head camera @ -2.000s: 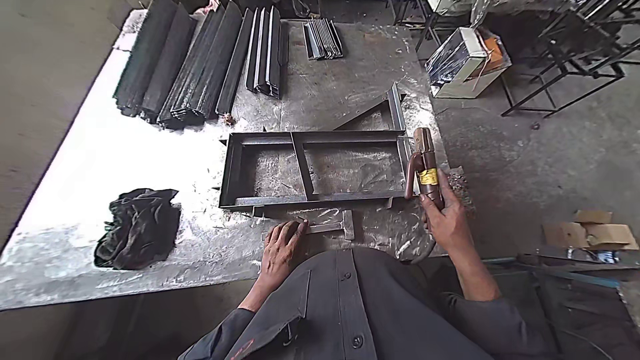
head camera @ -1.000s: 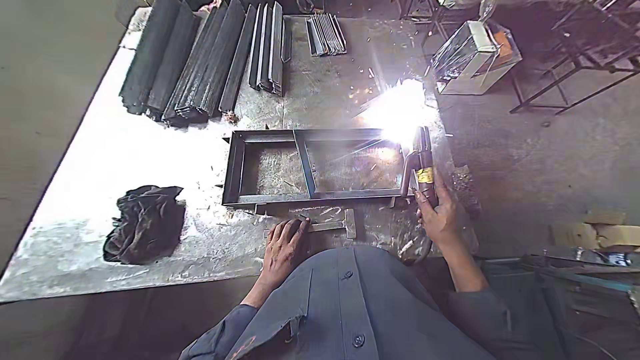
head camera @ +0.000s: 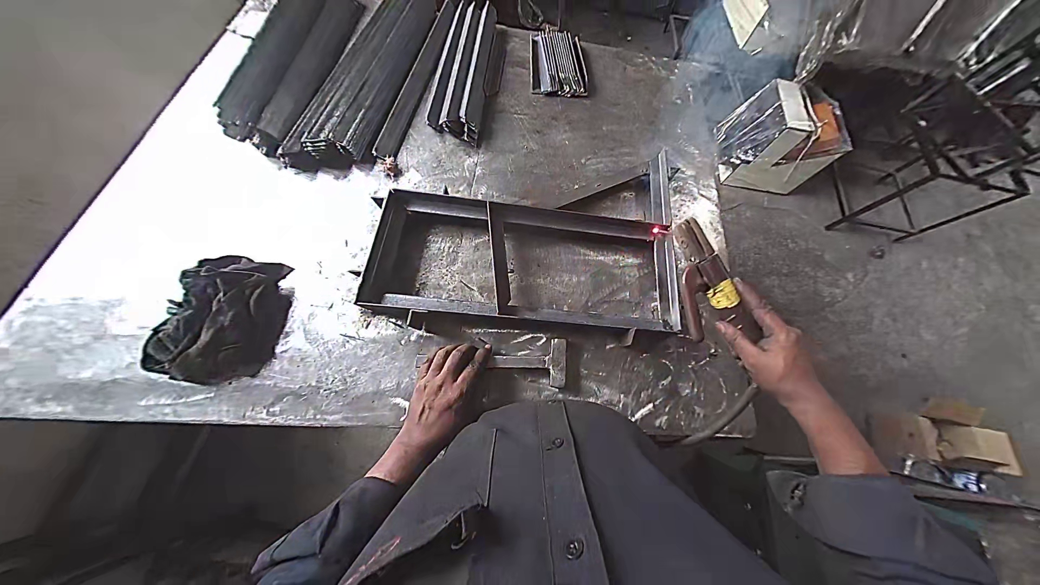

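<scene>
My right hand [head camera: 772, 349] grips a welding electrode holder [head camera: 721, 292] with yellow tape round its handle; a cable hangs below it. The holder's jaws are just right of a rectangular angle-iron frame [head camera: 585, 314] that has one crossbar. A small red-hot spot [head camera: 656, 231] glows at the frame's upper right corner. My left hand [head camera: 447, 382] rests on the handle end of a metal hammer [head camera: 557, 362], which lies on the steel table [head camera: 325, 398] below the frame. Whether the fingers close round the handle, I cannot tell.
Bundles of steel angle bars [head camera: 357, 89] and a small stack of short pieces [head camera: 559, 63] lie at the table's far side. A crumpled dark cloth [head camera: 219, 321] is at left. A box-shaped unit [head camera: 780, 138], a metal stand [head camera: 934, 179] and cardboard [head camera: 975, 443] stand right of the table.
The bright arc and sparks seen a second ago are gone, leaving a red glow and smoke at the upper right. The holder has tilted away from the corner. My left hand has stayed by the hammer.
</scene>
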